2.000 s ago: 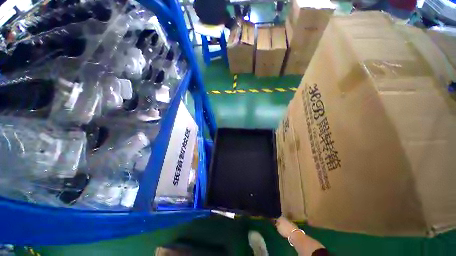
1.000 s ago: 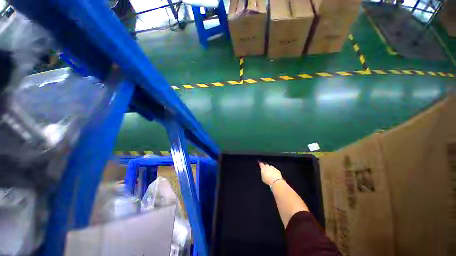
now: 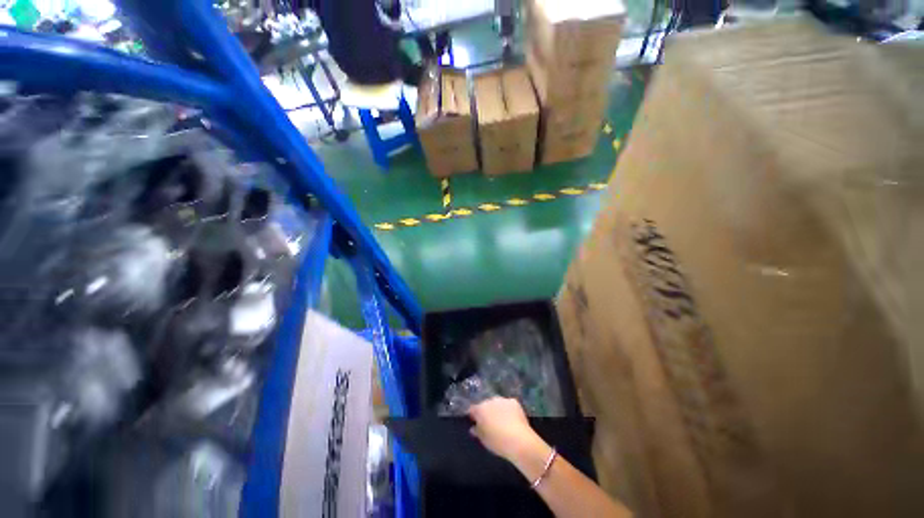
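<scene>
A dark rectangular tray (image 3: pixel 432 354) stands on the floor between the rack and a large carton. Crumpled clear plastic bags (image 3: pixel 517 359) show in its far part. A flat black sheet or tray (image 3: pixel 486 476) covers the near part, its far edge straight. My right hand (image 3: pixel 499 423), with a bracelet at the wrist, reaches in from the lower right. Its curled fingertips are at the black edge and the clear plastic. Whether they grip either is hidden. My left hand is out of view.
A blue rack (image 3: pixel 355 243) with blurred bagged parts is on the left, with a printed white box (image 3: pixel 322 405) beside it. A large printed carton (image 3: pixel 699 304) stands close on the right. Smaller cartons (image 3: pixel 507 121), a blue stool (image 3: pixel 385 137) and a seated person are beyond.
The tray showed only a black surface before; now clear plastic bags show in its far part. My right hand has drawn back from the far end towards me. The view has shifted.
</scene>
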